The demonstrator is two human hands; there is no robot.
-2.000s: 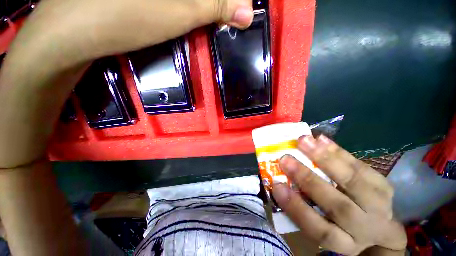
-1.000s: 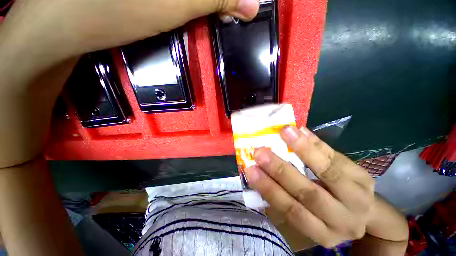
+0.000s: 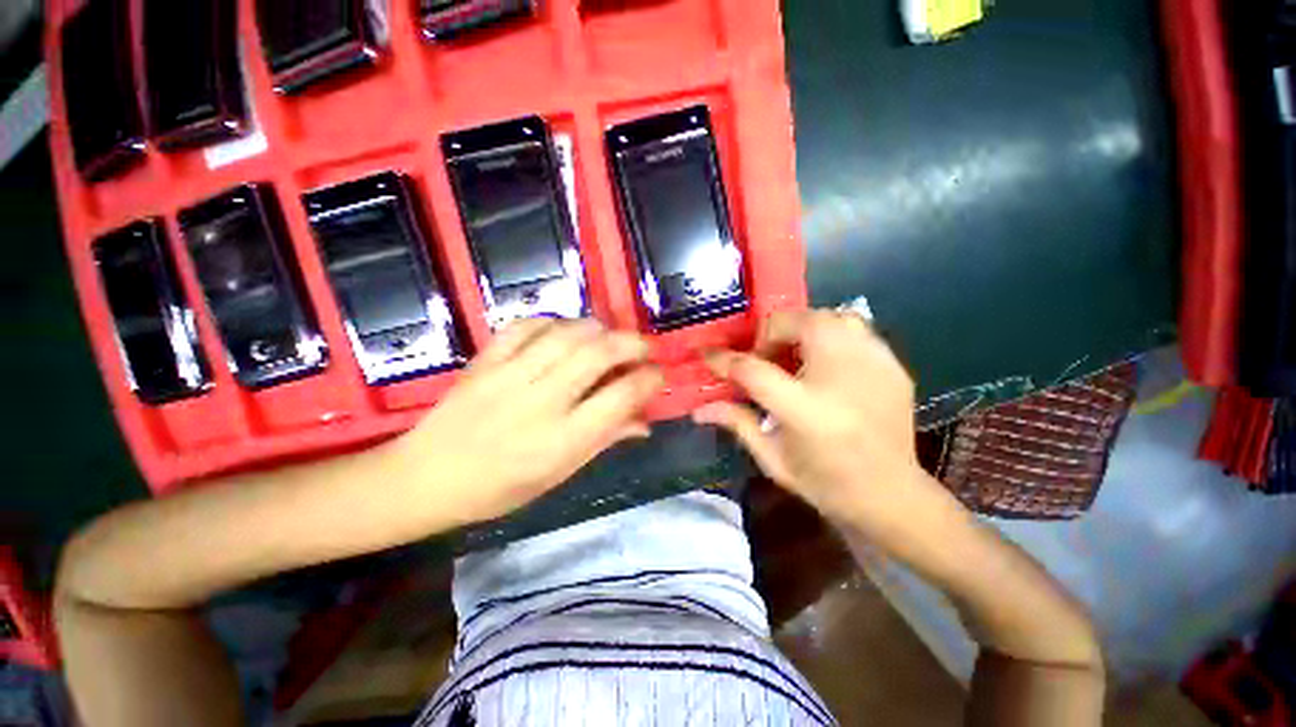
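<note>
A red foam tray (image 3: 213, 457) holds black glossy phones in two rows of pockets. The rightmost front phone (image 3: 679, 220) lies flat in its pocket, with glare low on its screen. Another phone (image 3: 515, 220) lies left of it. My left hand (image 3: 547, 412) is over the tray's front edge, fingers bent and pointing right. My right hand (image 3: 817, 405) faces it at the tray's front right corner, thumb and fingers close together. A small pale glint shows at the right fingertips. Whether either hand pinches a clear film cannot be told.
A white and yellow item (image 3: 941, 17) lies on the dark green bench top (image 3: 981, 213) at the top edge. A further red tray (image 3: 1202, 185) stands at the right. A brown woven piece (image 3: 1045, 447) is beyond the bench's front edge. Pale scraps lie along that edge.
The view takes in more of the tray. My left hand has left the phone's top end and come down to the tray's front edge. The white and orange card is gone from my right hand.
</note>
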